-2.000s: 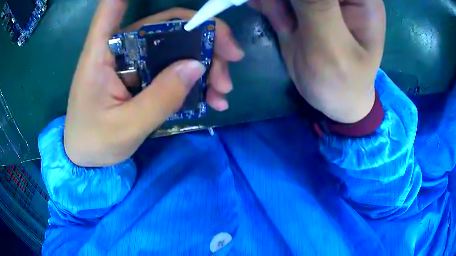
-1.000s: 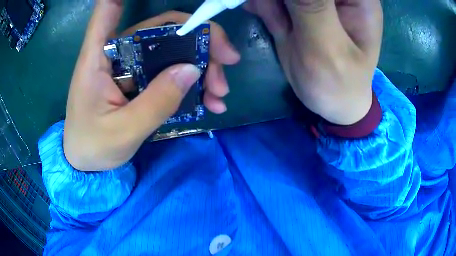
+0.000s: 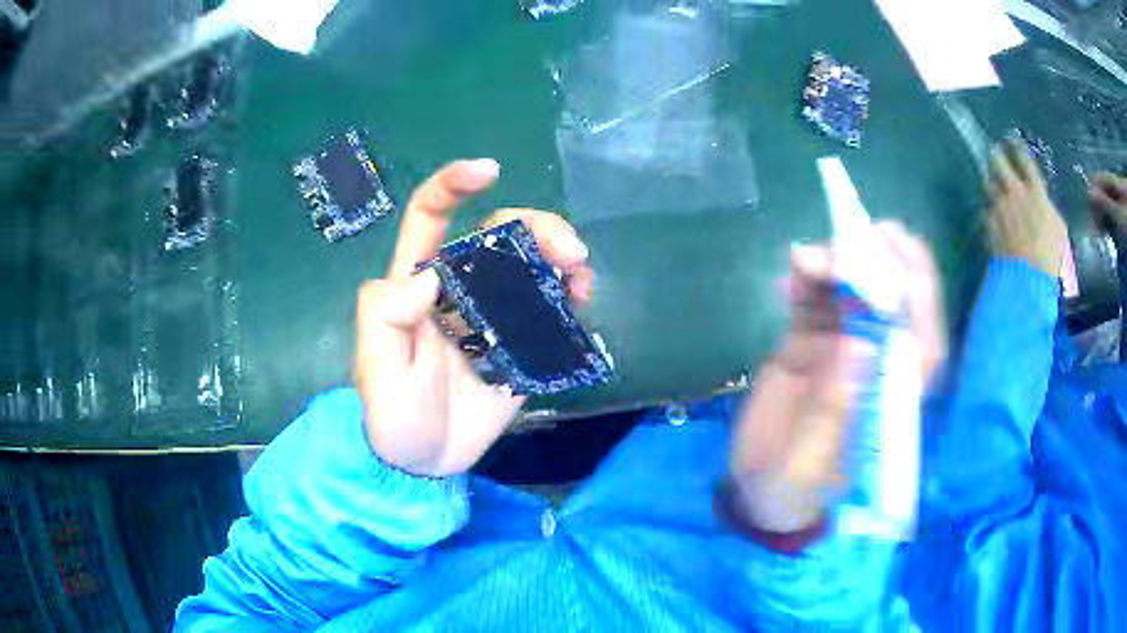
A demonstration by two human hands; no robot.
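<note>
My left hand [image 3: 426, 359] holds a blue circuit board [image 3: 583, 359] with a black heatsink [image 3: 513, 297] on its face, tilted, above the bench's front edge. The fingers are behind and beside the board. My right hand [image 3: 803, 371] is blurred, to the right of the board and apart from it. It grips a white and blue adhesive tube [image 3: 887, 433]. The tube's white tapered nozzle [image 3: 843, 198] points up, away from the board.
Another board with a black heatsink [image 3: 347, 186] lies left of centre on the green bench [image 3: 494, 74]. Several boards lie at far left. A clear plastic sheet [image 3: 655, 167] lies behind. A heatsink-less board [image 3: 838, 99] and white paper [image 3: 945, 43] are at upper right. Another person's hand [image 3: 1026, 210] is at right.
The view has lifted and widened, showing more bench. The nozzle has left the board's top edge and points up. The board is tilted differently in my left hand.
</note>
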